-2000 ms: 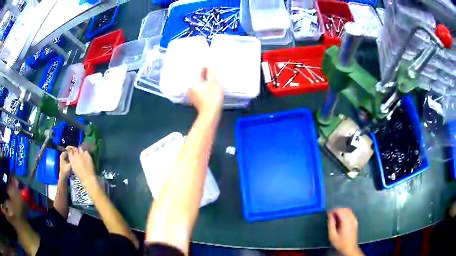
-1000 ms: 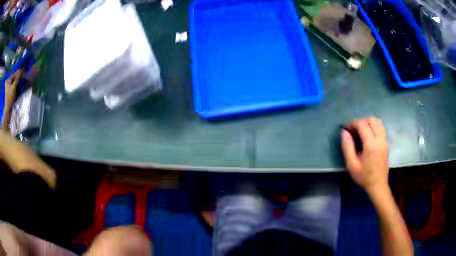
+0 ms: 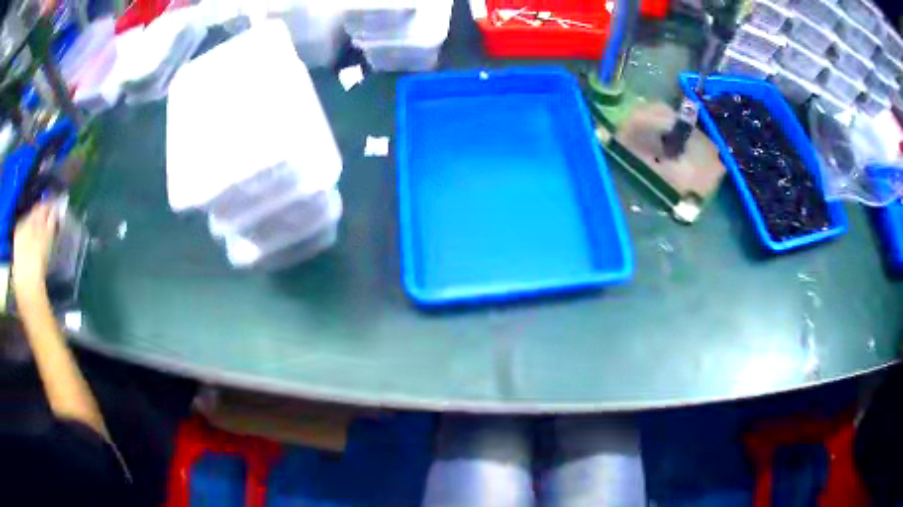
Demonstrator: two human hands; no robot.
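Neither of my hands is in the picture. An empty large blue tray [image 3: 510, 188] lies on the green bench right in front of me. A stack of white translucent plastic boxes [image 3: 248, 129] stands left of it, the top ones forming a flat white surface. The press base plate [image 3: 665, 149] is right of the tray, with the blurred press ram above it. A narrow blue tray [image 3: 770, 163] filled with small black rings lies right of the press.
A red bin [image 3: 545, 30] with a few pins is behind the tray. A crumpled clear bag [image 3: 847, 149] and clear compartment trays [image 3: 822, 50] are at the right. Another person's arm [image 3: 50, 317] reaches over the bench at far left. Red stools [image 3: 223, 456] are below the edge.
My right hand, on the bench's front edge one second ago, has left the picture. The view has tilted up slightly. The white boxes stacked at the left replace the single box seen there two seconds ago.
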